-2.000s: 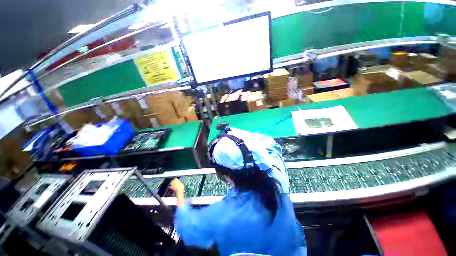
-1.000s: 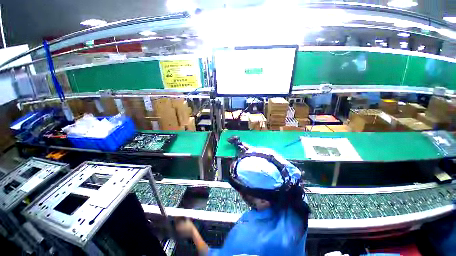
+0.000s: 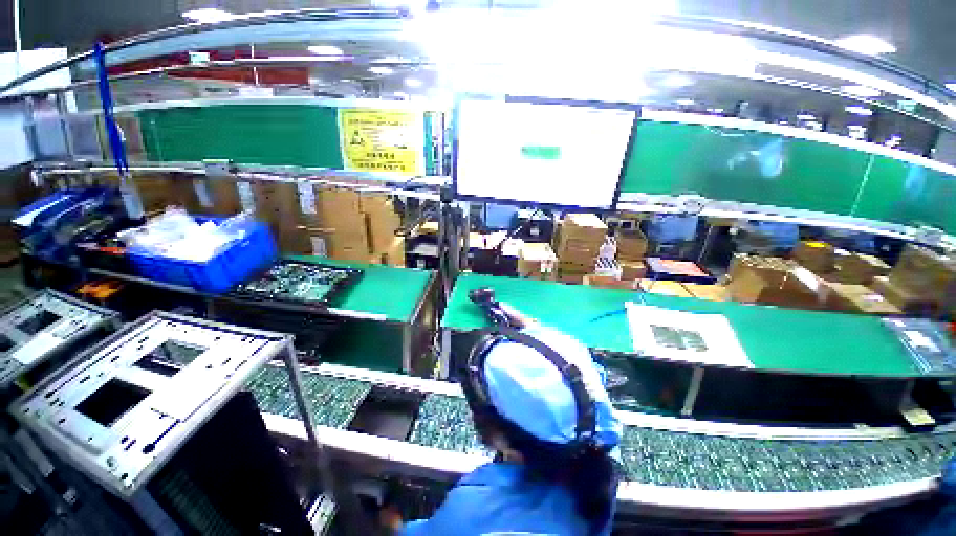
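Observation:
Neither of my hands is in view. Nearest in front is another person (image 3: 535,419), seen from above and behind, in a blue cap, dark headband and blue clothing. That person's hand (image 3: 389,519) is low at the bottom edge, partly cut off; I cannot tell what it holds. Beyond runs a conveyor (image 3: 723,506) with a pale rail. Rows of green circuit boards (image 3: 734,458) lie along it. A dark rectangular section (image 3: 386,412) breaks the row left of the person.
Metal-topped racks (image 3: 157,393) stand at left, one with a dark stack inside. Behind the conveyor is a green-matted bench (image 3: 797,340) with a white sheet (image 3: 687,337), and a blue bin (image 3: 210,267) stands left. A screen (image 3: 543,152) hangs above; cartons (image 3: 582,243) are behind.
My view has levelled from its tilt. The other person's hand has gone from over the conveyor down to the bottom edge. The dark section shows more fully. The red sheet at lower right has left view.

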